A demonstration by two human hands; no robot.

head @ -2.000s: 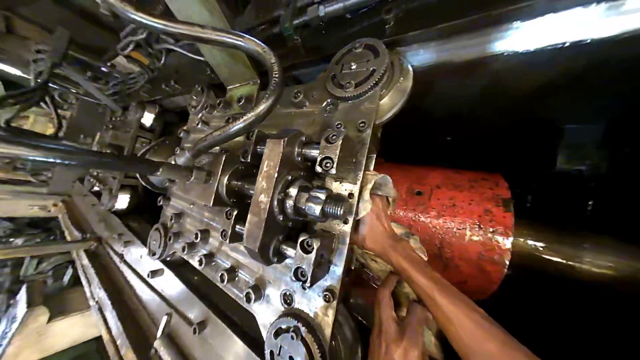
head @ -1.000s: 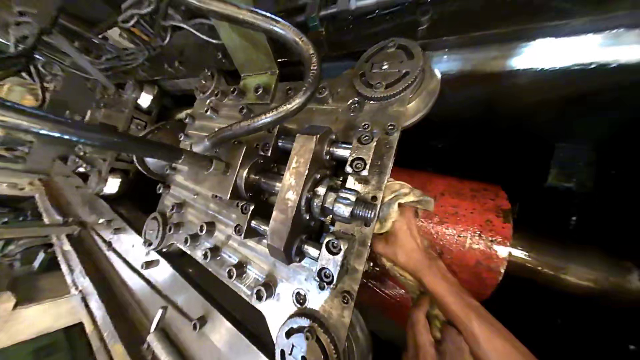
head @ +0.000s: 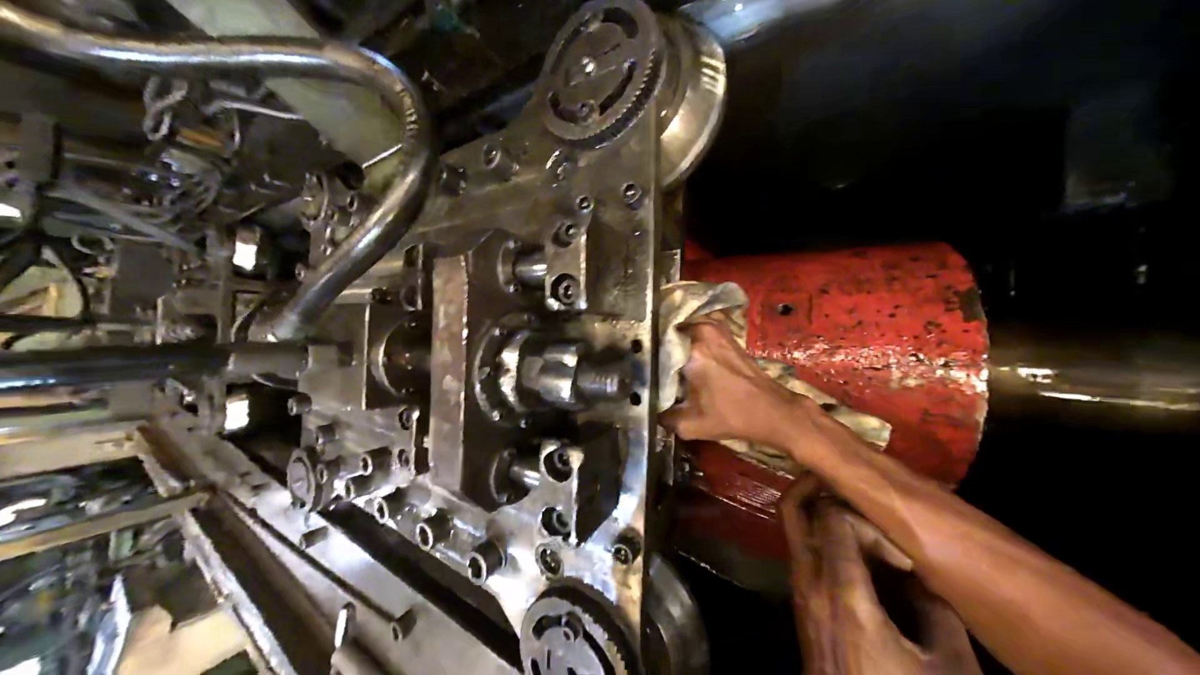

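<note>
My right hand grips a crumpled, stained cloth rag and presses it at the right edge of a greasy metal machine plate, beside a red cylinder. More of the rag trails behind my right wrist, against the cylinder. Below my right forearm is my left hand, its fingers bent and pointing up and its thumb apart. Its fingertips come close to the rag's lower part and are partly hidden by the forearm, so any hold on it cannot be made out. A threaded shaft end with a nut points towards the rag.
Toothed round discs sit at the plate's upper and lower corners. Socket-head bolts stand out along its lower side. A bent metal pipe arches at upper left, above a dark rod. A metal rail runs along the lower left.
The rag in my right hand stays at the plate's edge beside the red cylinder, while the hand shifts slightly on it. The view has turned and moved closer.
</note>
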